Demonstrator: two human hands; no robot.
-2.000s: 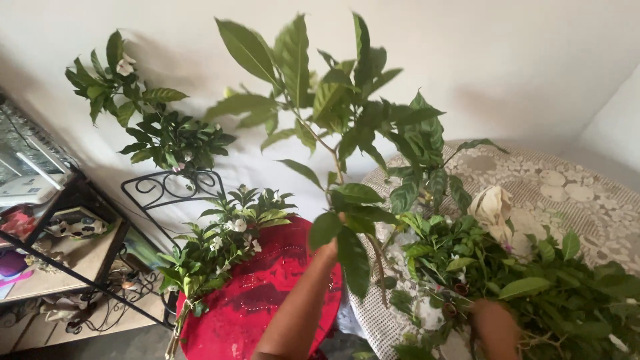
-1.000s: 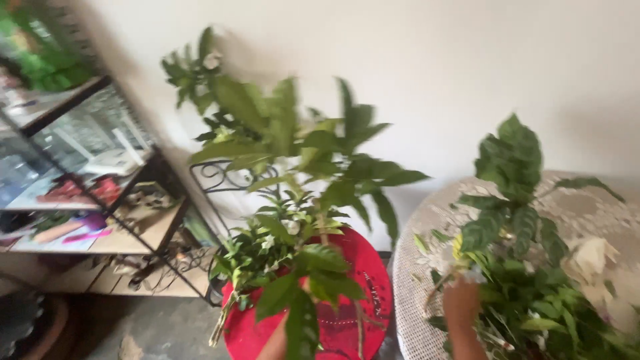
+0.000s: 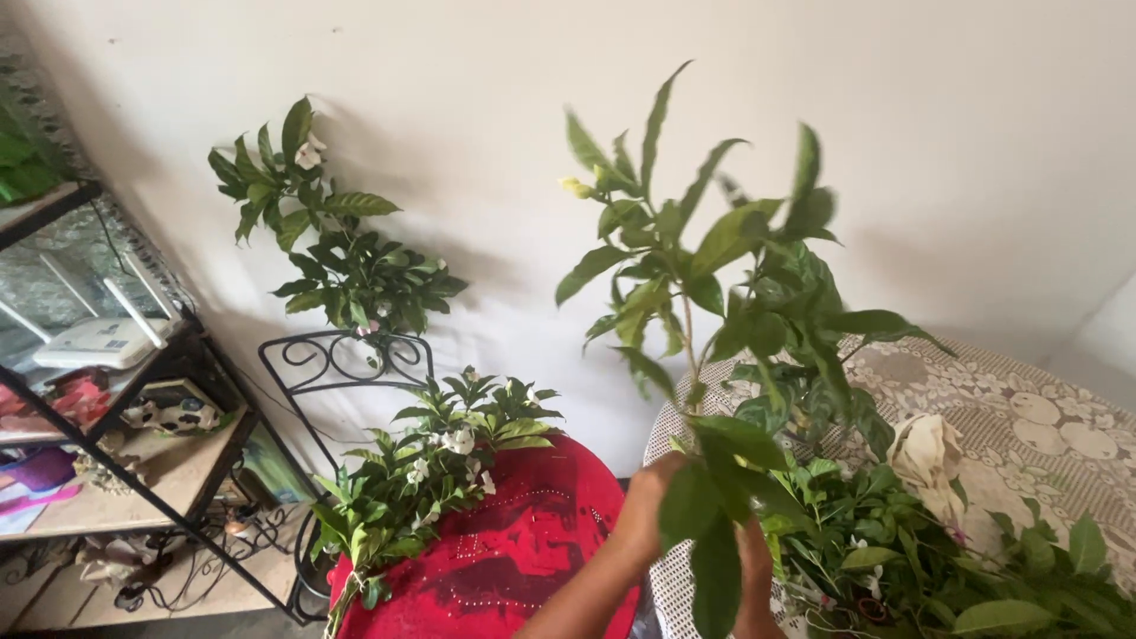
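Note:
A tall leafy branch (image 3: 689, 337) with a pale yellow bud (image 3: 577, 187) stands upright in front of me, its lower stem in my left hand (image 3: 661, 493). My right hand (image 3: 753, 555) is close beside it, behind the low leaves; its fingers are mostly hidden, so its grip cannot be told. To the right, a heap of cut greenery (image 3: 896, 532) lies on a lace-covered table (image 3: 1056, 435). A bunch of stems with white flowers (image 3: 457, 441) rests on a red chair seat (image 3: 532, 541) to the left.
Behind the red seat is a black scrolled metal chair back (image 3: 346, 359), with more leafy sprigs (image 3: 373, 275) against the wall above it. A black-framed shelf (image 3: 169, 479) at the left holds a white router (image 3: 102, 342) and ornaments. A cream cloth (image 3: 927, 457) lies by the greenery.
My right hand has moved from the greenery on the table to beside the held branch. The branch has shifted from over the red seat toward the table. The view has swung right.

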